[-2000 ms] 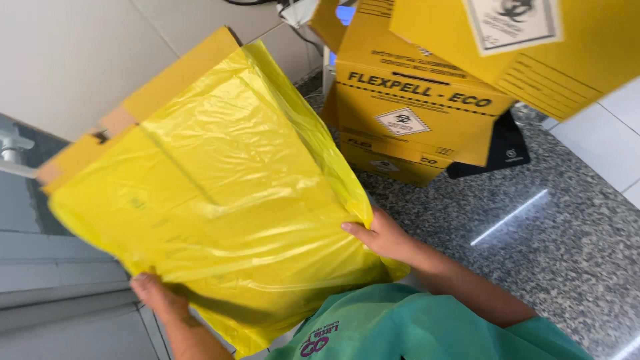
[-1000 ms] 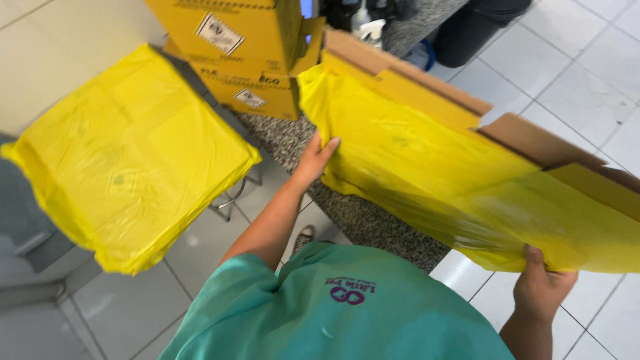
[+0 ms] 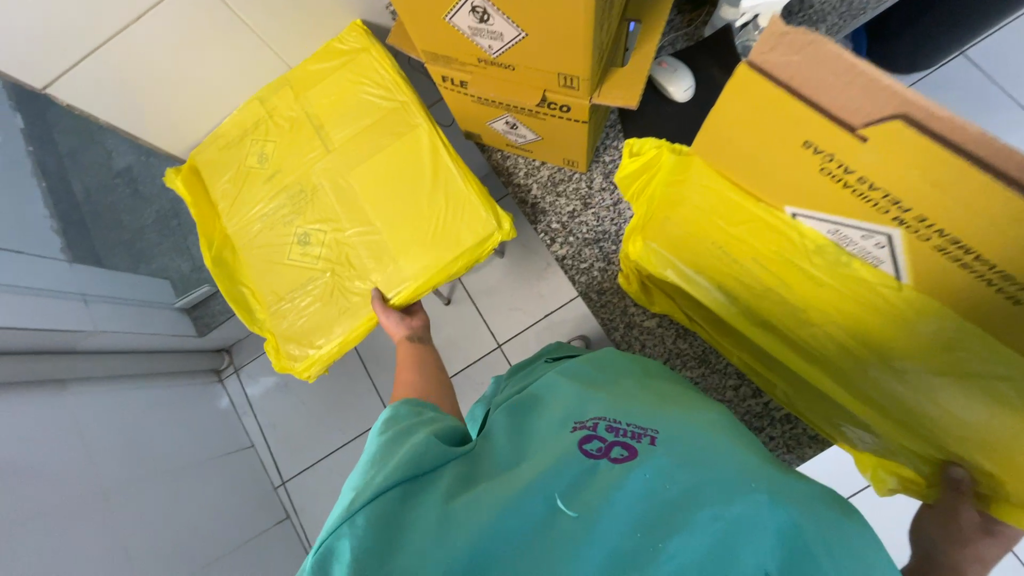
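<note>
At the left, a flat yellow cardboard box wrapped in a yellow plastic bag [image 3: 344, 192] rests above the floor on a support mostly hidden under it. My left hand [image 3: 402, 320] is at its lower edge, thumb on top and fingers hidden beneath. At the right, a second flattened yellow cardboard box [image 3: 864, 184] is partly inside another yellow plastic bag [image 3: 768, 288], its brown-edged flaps sticking out. My right hand [image 3: 960, 520] grips the lower right part of that bag. The bag lies over the granite counter.
Assembled yellow infectious-waste boxes [image 3: 512, 48] are stacked on the granite counter [image 3: 552, 180]. Near them are a white computer mouse [image 3: 673, 78] on a black mat [image 3: 640, 124] and a dark bin [image 3: 920, 32]. A tiled wall [image 3: 160, 72] stands behind the left box.
My left hand has left the right-hand bag and moved over to the wrapped box at the left. My right hand still holds the right-hand bag, and more of its box shows.
</note>
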